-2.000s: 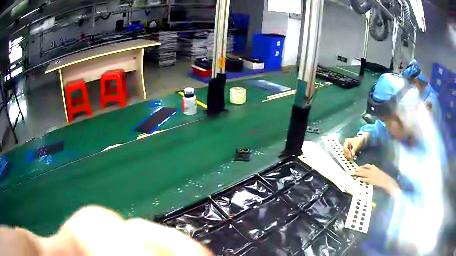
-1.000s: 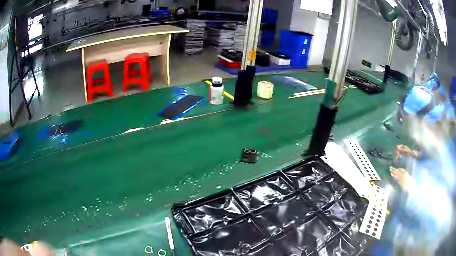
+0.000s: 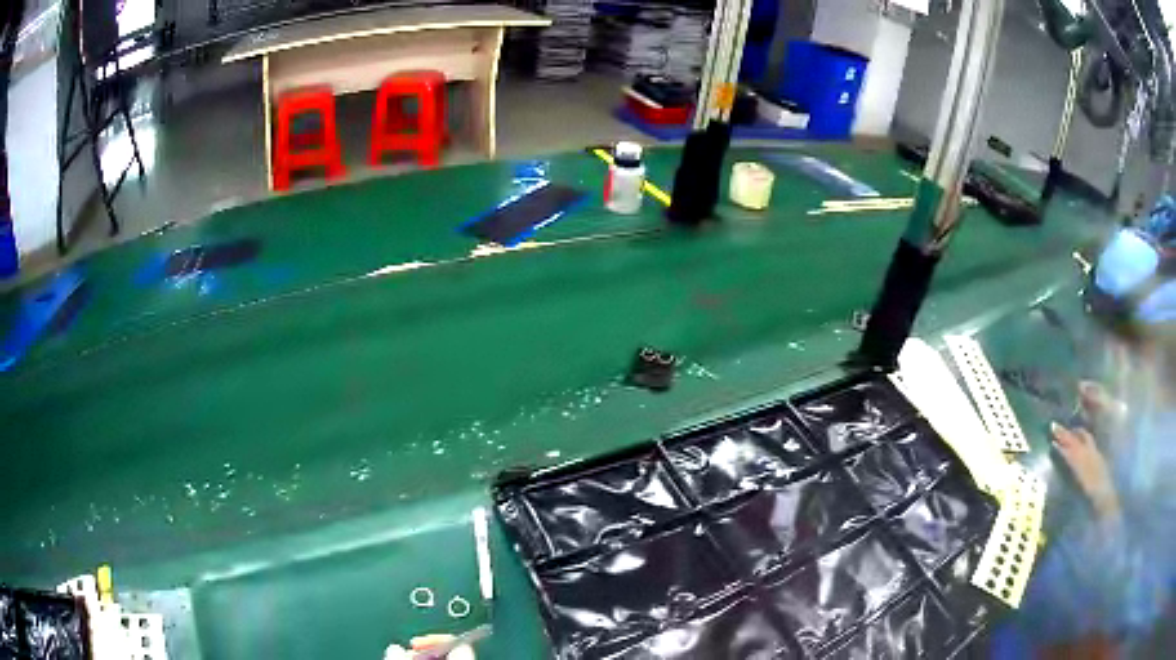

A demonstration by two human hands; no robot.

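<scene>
My right hand (image 3: 436,647) shows only as fingertips at the bottom edge, cut off by the picture. It is closed on thin grey tweezers (image 3: 475,636), whose upper end points up and right; their tips cannot be made out. Two small pale rings (image 3: 422,597) lie on the green mat (image 3: 310,580) just above the fingers. A slim white pen-like tool (image 3: 484,554) lies right of the rings. My left hand is out of the picture.
A black glossy tray (image 3: 684,511) lies at right; another tray (image 3: 41,627) and dotted white sheets (image 3: 145,634) are cut off at lower left. A black part (image 3: 653,369) lies beyond. Dotted strips (image 3: 1010,535) and a blue-clad person (image 3: 1109,503) are at far right.
The view has tilted down and turned left, bringing the left tray and sheets into view. The large blurred hand at lower left is gone; fingertips with tweezers now show near the rings.
</scene>
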